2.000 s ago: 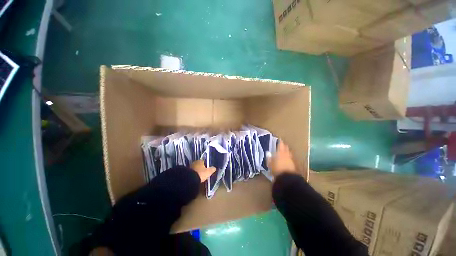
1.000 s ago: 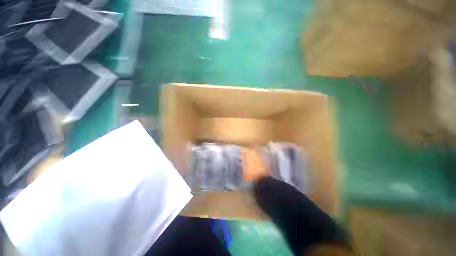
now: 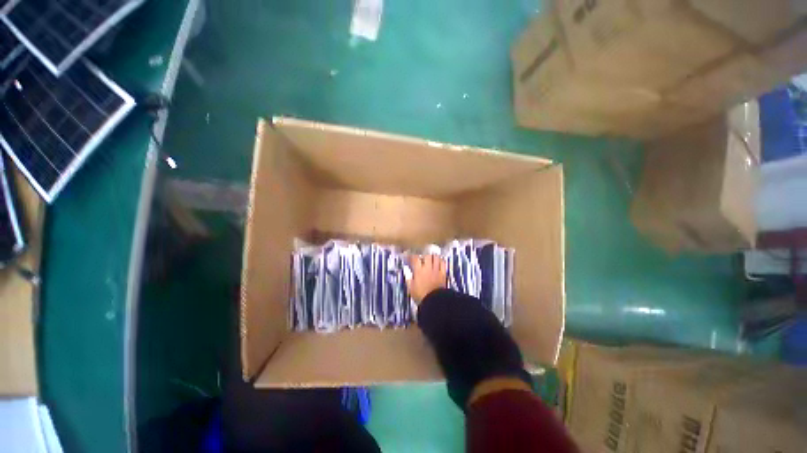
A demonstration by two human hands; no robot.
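An open brown carton point(image 3: 403, 363) stands in front of me with its flaps not visible. Wrapped panels point(image 3: 354, 287), dark with white edges and sleeves, stand upright in a row across it. My right hand point(image 3: 427, 272), bare, is inside the carton at the row, right of its middle. Its fingers rest on or between the top edges; whether they grip a panel I cannot tell. My left hand is not in view.
Solar panels point(image 3: 60, 124) lie on the green bench at the left, with cables by its edge. White sheets point(image 3: 25, 429) are at the lower left corner. Closed cartons point(image 3: 611, 75) stand at the upper right, and printed cartons point(image 3: 681, 403) at the lower right.
My left hand has left the carton and the picture. My right hand has moved left from the row's right end. A large white sheet, in front one second ago, is gone from there.
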